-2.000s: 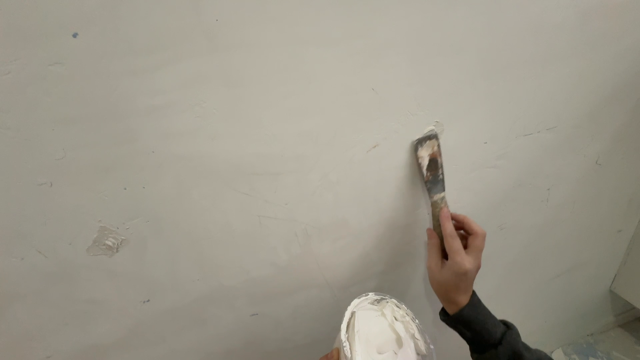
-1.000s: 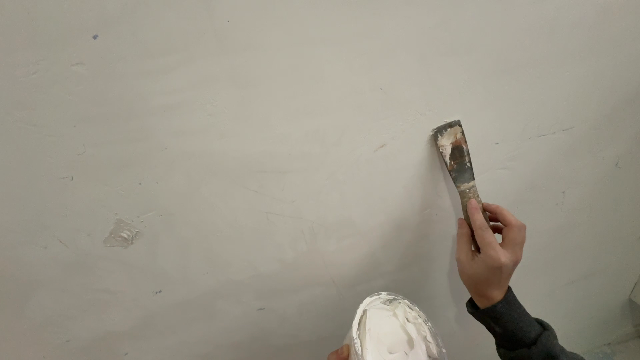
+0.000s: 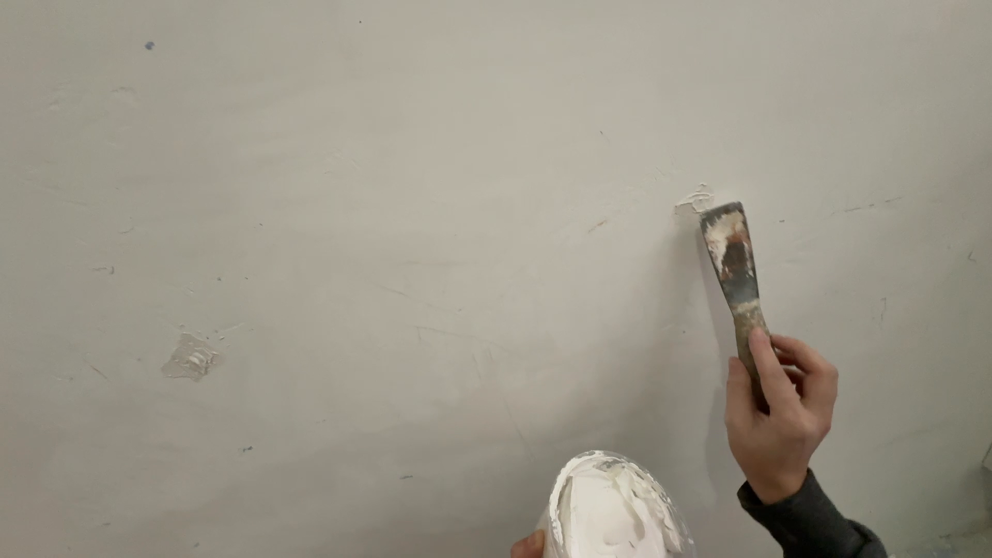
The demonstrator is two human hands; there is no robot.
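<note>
My right hand (image 3: 783, 418), in a dark sleeve, grips the handle of a putty knife (image 3: 730, 256). Its blade, smeared with filler and rust-brown stains, points up at the wall. Just left of the blade tip is a small patch of wet filler (image 3: 695, 201) on the pale wall (image 3: 434, 194). At the bottom edge, the fingers of my left hand (image 3: 528, 545) hold the side of a tub of white filler (image 3: 616, 508); the rest of that hand is out of frame. Whether the blade touches the wall I cannot tell.
Another filler patch (image 3: 191, 357) lies low on the left of the wall. Scratches, small dents and a blue spot (image 3: 149, 46) mark the surface. At the lower right corner, part of a floor or ledge (image 3: 961, 542) shows.
The putty knife's blade now stands right of a filler patch that shows plainly on the wall; a second ago the blade was over or close to that place.
</note>
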